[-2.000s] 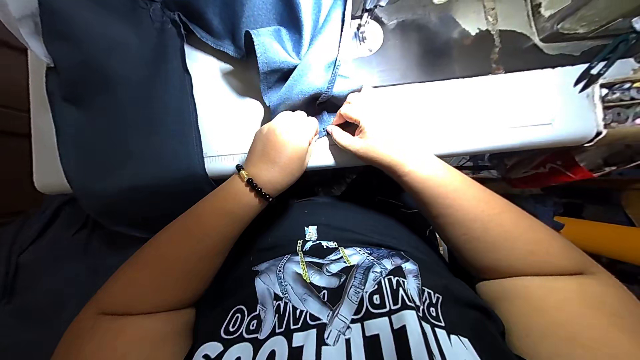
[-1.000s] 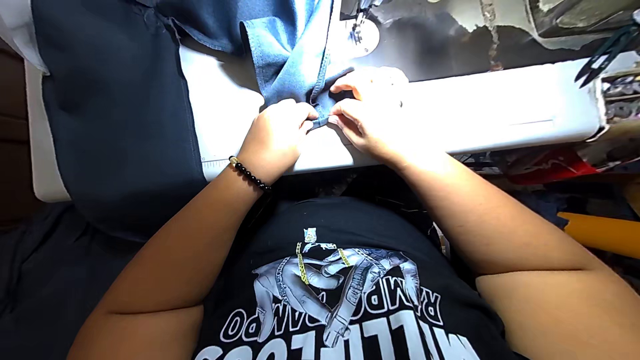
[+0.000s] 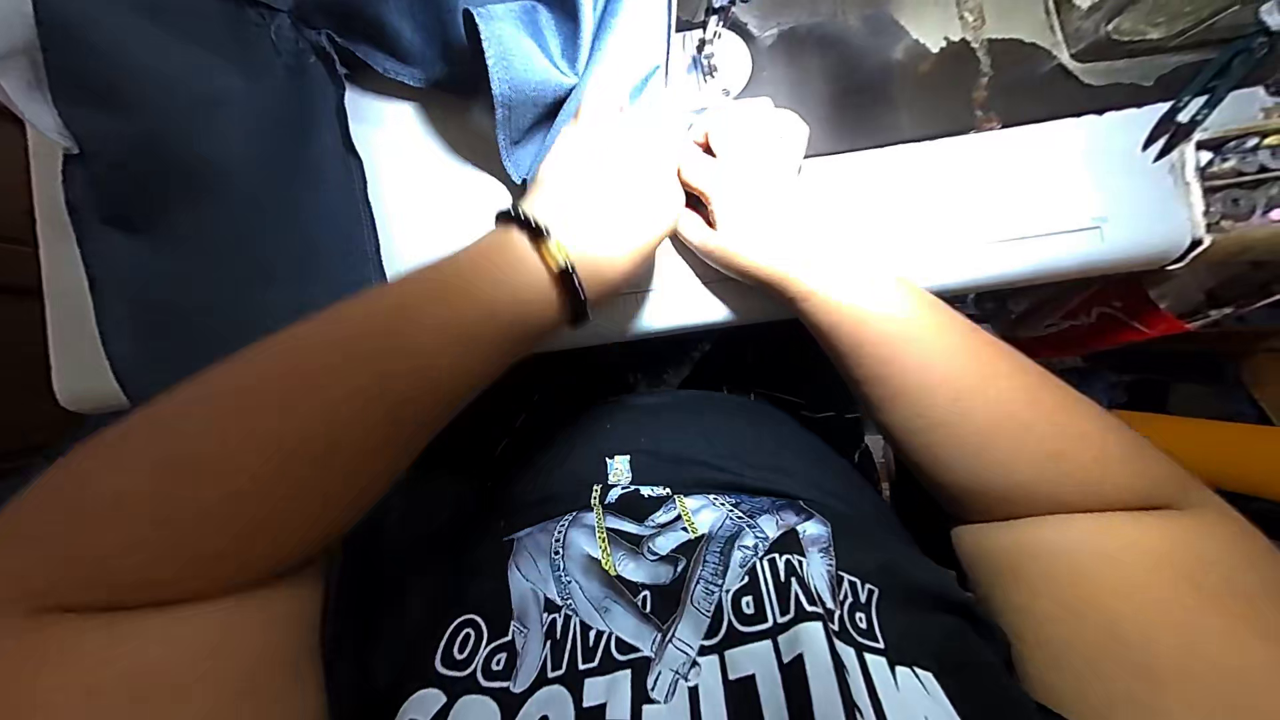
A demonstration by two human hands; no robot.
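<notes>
My left hand [image 3: 610,190], with a dark beaded bracelet at its wrist, lies over the blue denim fabric [image 3: 535,85] just in front of the sewing machine's presser foot [image 3: 710,45]. Touching or nearly touching it on the right is my right hand [image 3: 745,180], its fingers curled near the needle plate. Bright glare washes out both hands, and the fingertips and the cloth beneath them are hidden. Dark navy fabric [image 3: 205,190] joins the denim at the upper left and hangs over the table's near edge.
The white sewing table [image 3: 1000,220] runs along its near edge to the right. Thread snips [image 3: 1210,85] lie at its right end, beside a rack of bobbins [image 3: 1240,190]. Below are a red item [image 3: 1100,320] and an orange one [image 3: 1210,450]. The dark machine bed [image 3: 860,70] is behind my right hand.
Both hands have moved away from my body, up toward the presser foot. The denim edge that showed between my fingertips earlier is now covered by my left hand.
</notes>
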